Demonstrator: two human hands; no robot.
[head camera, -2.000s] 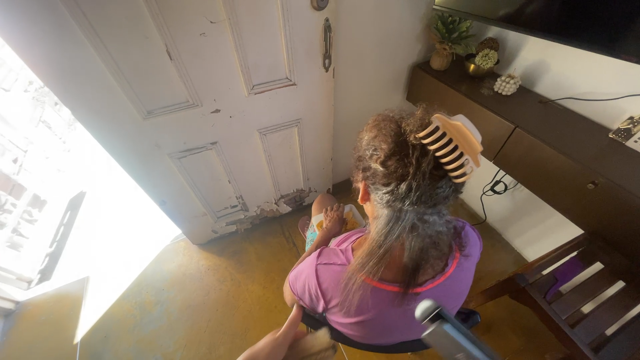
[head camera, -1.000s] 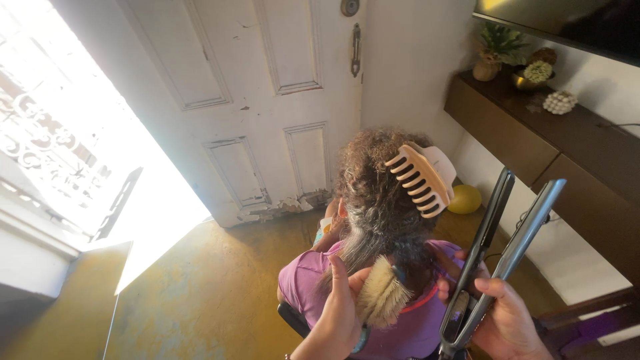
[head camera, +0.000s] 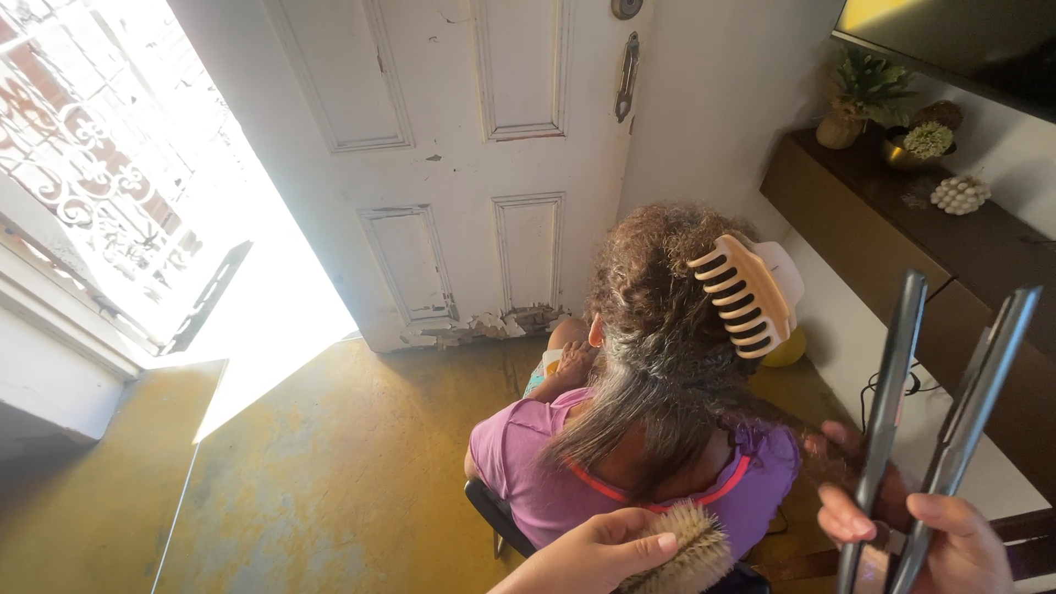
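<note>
A person in a purple top (head camera: 528, 470) sits facing away, their hair (head camera: 652, 388) partly loose down the back and partly pinned up by a peach claw clip (head camera: 747, 297). My left hand (head camera: 598, 549) grips a pale-bristled brush (head camera: 689, 549), low behind the person's back. At the lower right, my right hand (head camera: 932, 528) holds a hair straightener (head camera: 961, 437) whose two plates stand apart, pointing up. Beside it are blurred fingers (head camera: 837, 454) near the hair's right side; whose they are, I cannot tell. The brush's handle is hidden.
A worn white door (head camera: 445, 173) stands beyond the person, with a bright doorway and metal gate (head camera: 91, 157) at left. A dark wall-mounted cabinet (head camera: 891, 214) with plants and ornaments runs along the right, below a screen (head camera: 973, 49). A yellow balloon-like object (head camera: 785, 348) lies near the wall.
My left hand with the brush has moved down from the hair to behind the person's back. The straightener has moved right, away from the hair, and its plates remain apart.
</note>
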